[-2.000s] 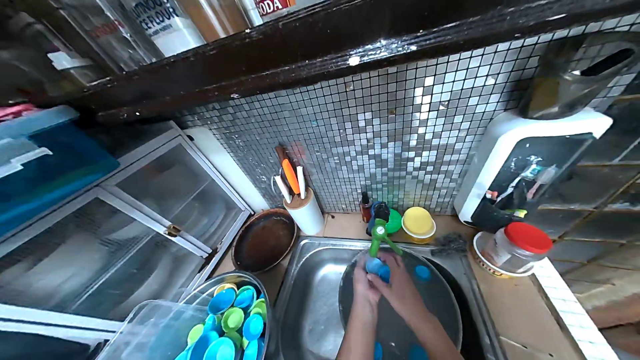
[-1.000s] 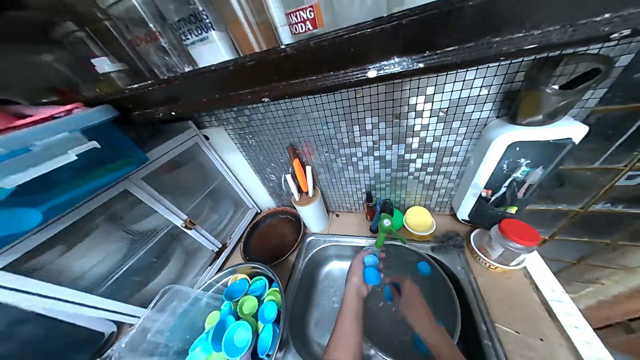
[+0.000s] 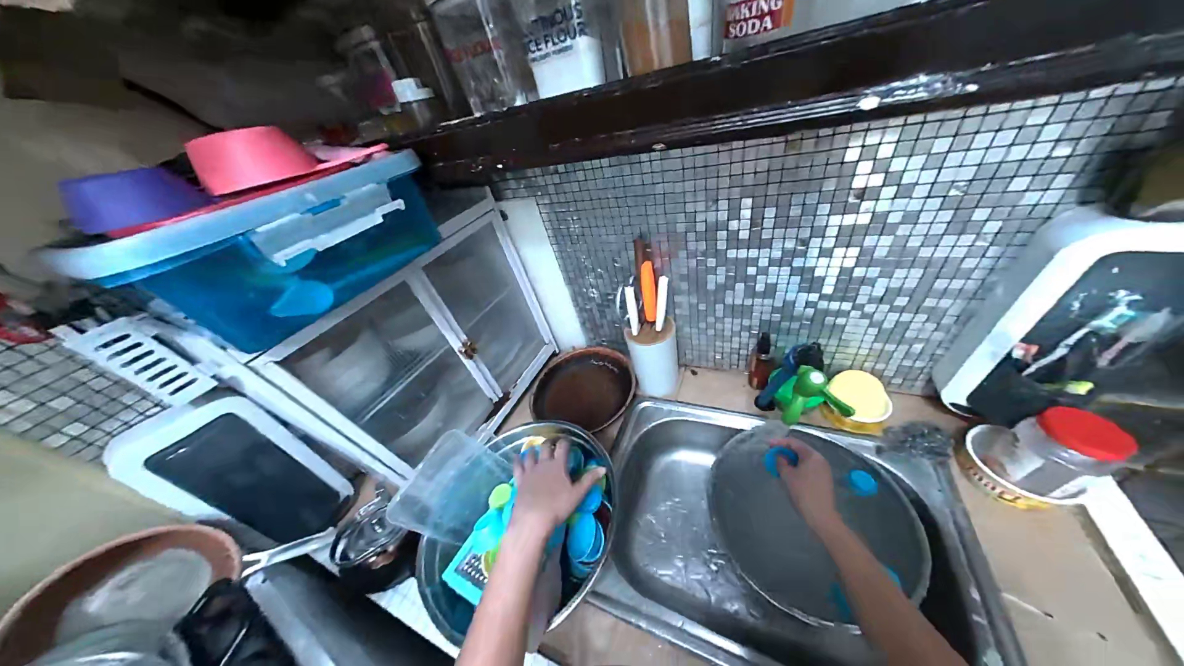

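Note:
My left hand [image 3: 548,486] rests with spread fingers on the pile of blue and green plastic cups and scoops [image 3: 585,536] in a large round basin [image 3: 433,592] left of the sink; whether it holds one is hidden. My right hand [image 3: 803,476] pinches a small blue plastic piece [image 3: 779,460] over a wide round basin of greyish water [image 3: 786,546] set in the steel sink [image 3: 666,499]. Another blue piece [image 3: 862,482] lies in that water, with more blue near my right forearm. A green faucet fitting [image 3: 807,388] stands behind the basin.
A clear plastic container [image 3: 453,486] leans at the left basin's rim. Behind are a brown pan [image 3: 583,388], a knife holder [image 3: 653,361] and a yellow sponge in a bowl [image 3: 860,398]. A red-lidded jar [image 3: 1064,453] stands right of the sink, below a dark shelf [image 3: 703,102] of containers.
My left hand has moved from over the sink basin, where it held blue cups, to the pile in the left basin. My right hand has moved toward the water basin's back edge. The view has swung left.

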